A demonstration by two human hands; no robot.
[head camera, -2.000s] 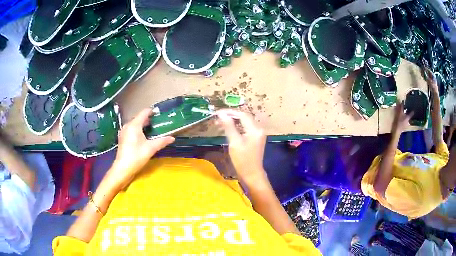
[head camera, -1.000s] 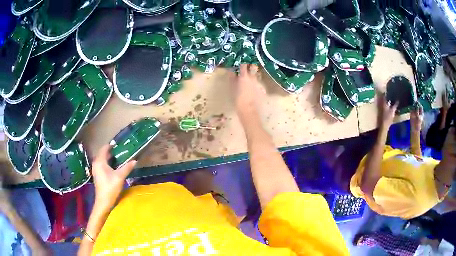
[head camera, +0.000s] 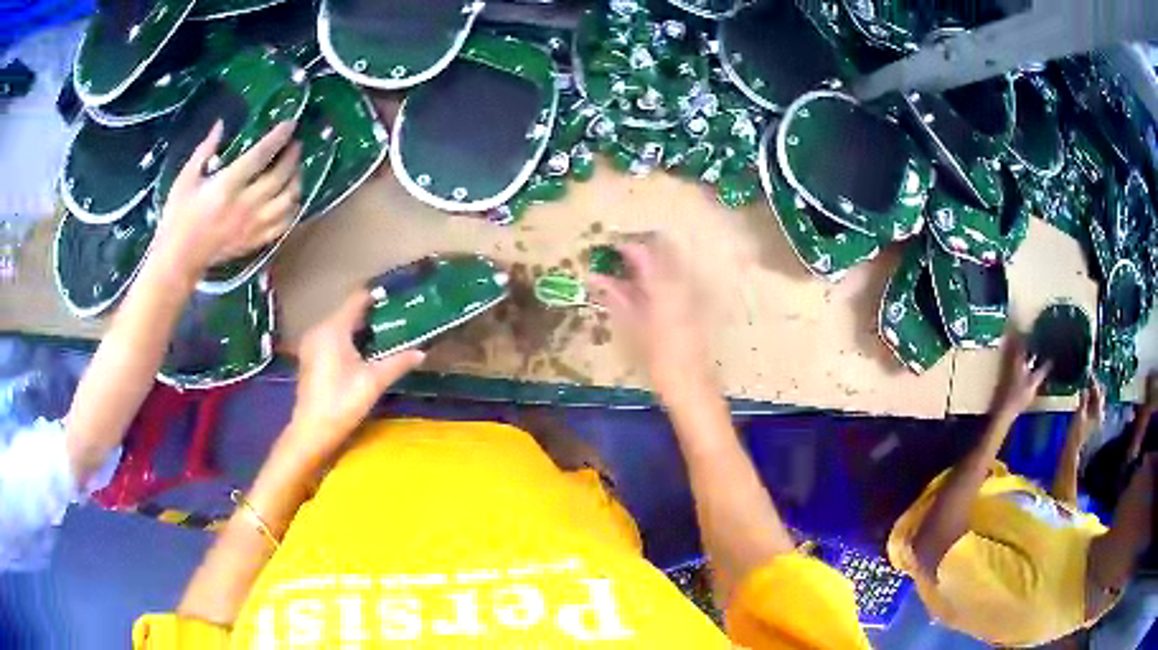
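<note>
My left hand [head camera: 340, 372] holds the near left end of a green sewn piece [head camera: 436, 305] with a white edge, over the tan board. My right hand [head camera: 645, 298], blurred, holds a small dark green trim [head camera: 608, 262] at its fingertips, just right of a small bright green item [head camera: 559, 288] that lies on the board among dark specks. The sewn piece lies left of that item, its far end close to the specks. The underside of the piece is hidden.
Rounded sewn pieces [head camera: 472, 137] are piled at the back, left and right. A heap of small green trims [head camera: 648, 95] lies at the back middle. Another person's hand [head camera: 229, 203] touches the left pile. A person in yellow [head camera: 1010, 546] works at the right.
My right hand has come back from the trim heap towards me with a small green trim. Another person's arm has reached in over the left pile. The view has shifted.
</note>
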